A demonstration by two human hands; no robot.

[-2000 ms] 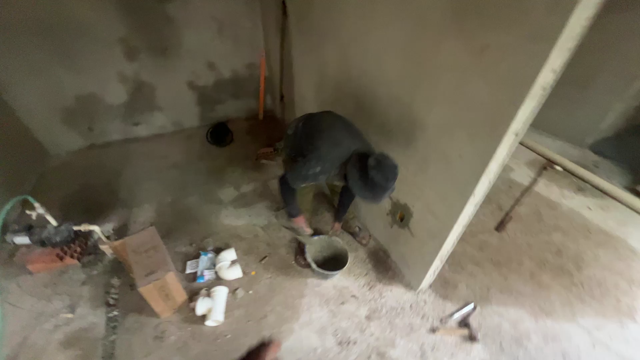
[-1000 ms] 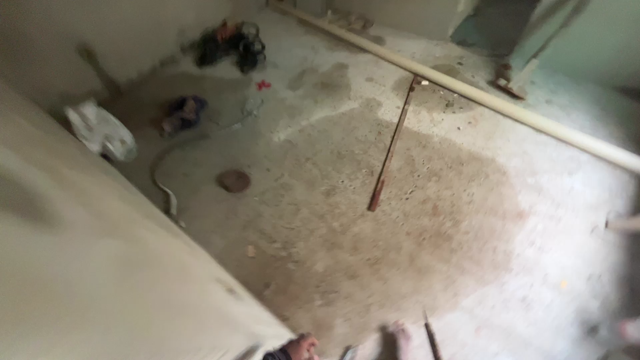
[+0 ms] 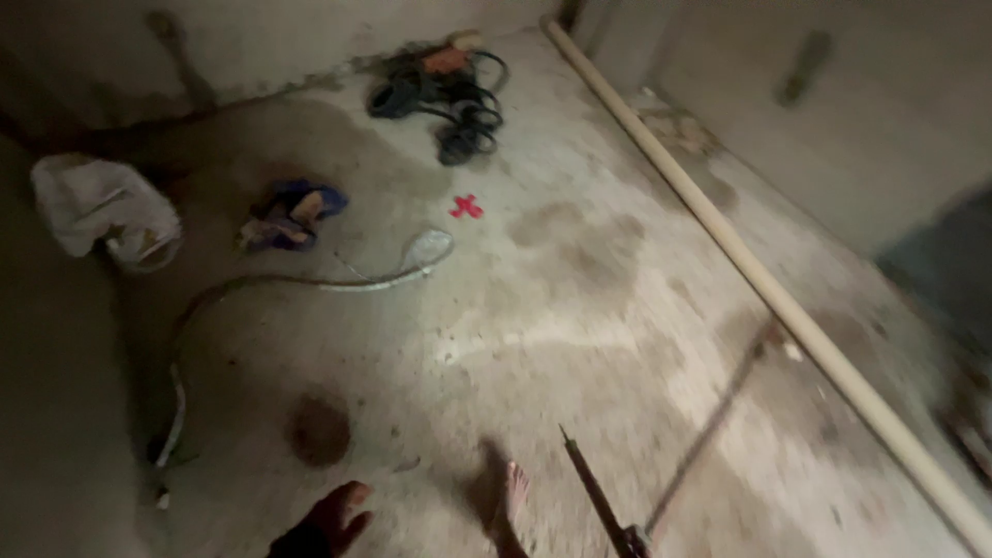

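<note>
My left hand (image 3: 341, 511) is at the bottom edge, left of centre, with thumb and fingers apart and nothing between them. At the bottom right, my right hand (image 3: 637, 535) is mostly cut off by the frame's edge and is closed around a thin, dark rod-like tool (image 3: 593, 480) with a narrow pointed tip that points up and forward. A bare foot (image 3: 515, 490) shows on the floor between the hands. Beyond the tool, a long thin bar (image 3: 713, 422) lies on the concrete floor.
A long pale pipe (image 3: 744, 263) crosses the right side. A coiled black cable (image 3: 465, 116), a red cross-shaped piece (image 3: 466, 206), blue cloth (image 3: 294, 213) and a white sack (image 3: 105, 209) lie farther off. A pale hose (image 3: 356, 285) curves along the left, near a dark round patch (image 3: 318, 430).
The view has swung from a crouching person by a bucket to this other floor area. Since one second ago, my left hand shows farther in, its fingers apart.
</note>
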